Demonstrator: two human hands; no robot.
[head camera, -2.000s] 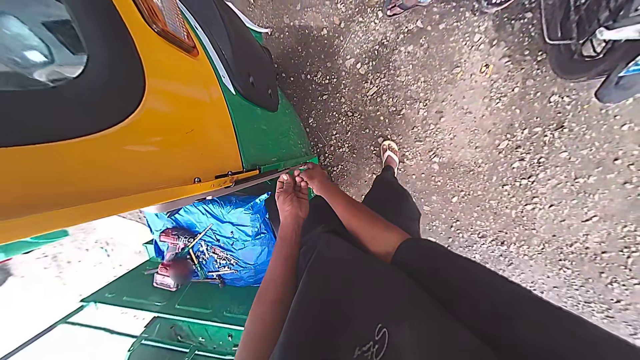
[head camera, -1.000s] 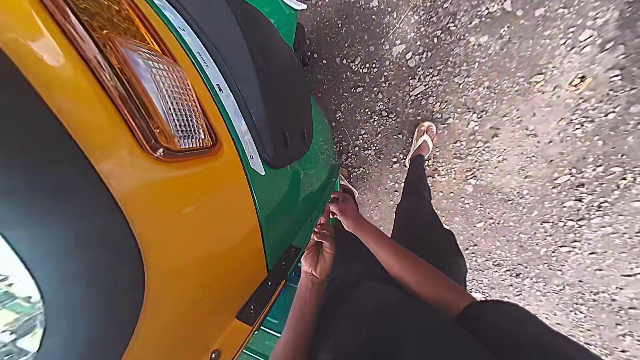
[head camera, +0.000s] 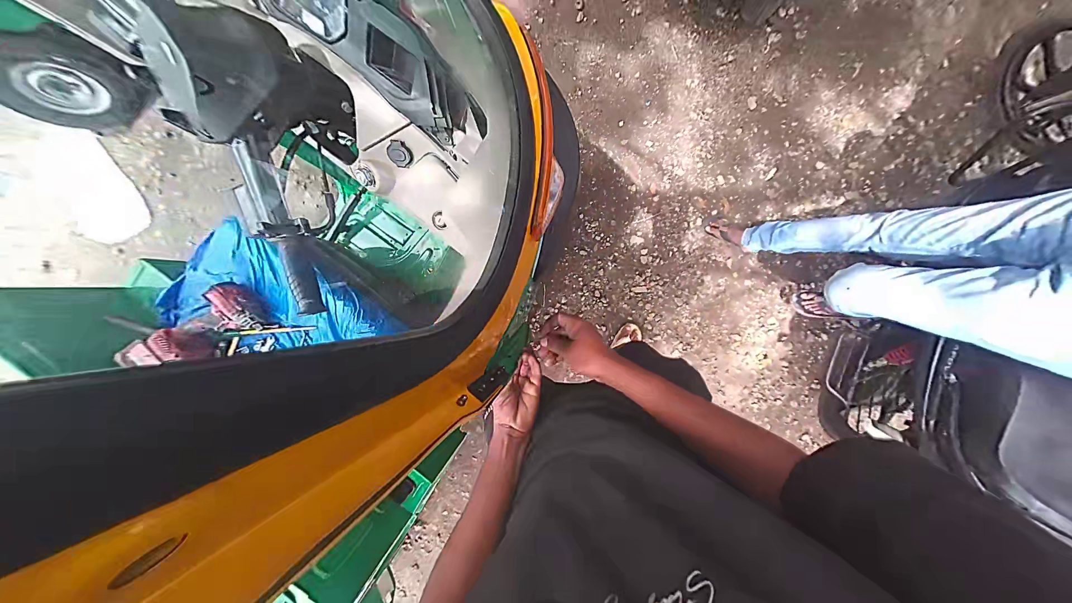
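My left hand (head camera: 517, 395) is at the edge of the green body panel (head camera: 511, 339), just beside a dark hinge (head camera: 488, 383) on the yellow frame (head camera: 402, 435) of an auto rickshaw. Close above and to its right is my right hand (head camera: 572, 345), with bent fingers near my left fingertips. Whether either hand pinches something small cannot be made out. Through the windshield (head camera: 402, 201) a handlebar grip (head camera: 299, 272) shows, and behind it a blue plastic sheet (head camera: 226, 260) bearing red-and-black power tools (head camera: 172, 345) and other tools.
A person in light blue jeans (head camera: 913, 239) stands at the right, near a parked motorcycle (head camera: 946, 410). Another motorcycle's wheel (head camera: 1034, 84) is at the upper right. Gravelly ground (head camera: 670, 167) lies beyond the vehicle. A green panel (head camera: 368, 528) shows below the yellow frame.
The view has swung strongly, bringing the windshield and the person in jeans into sight. Both hands remain close together at the green panel's edge near the hinge.
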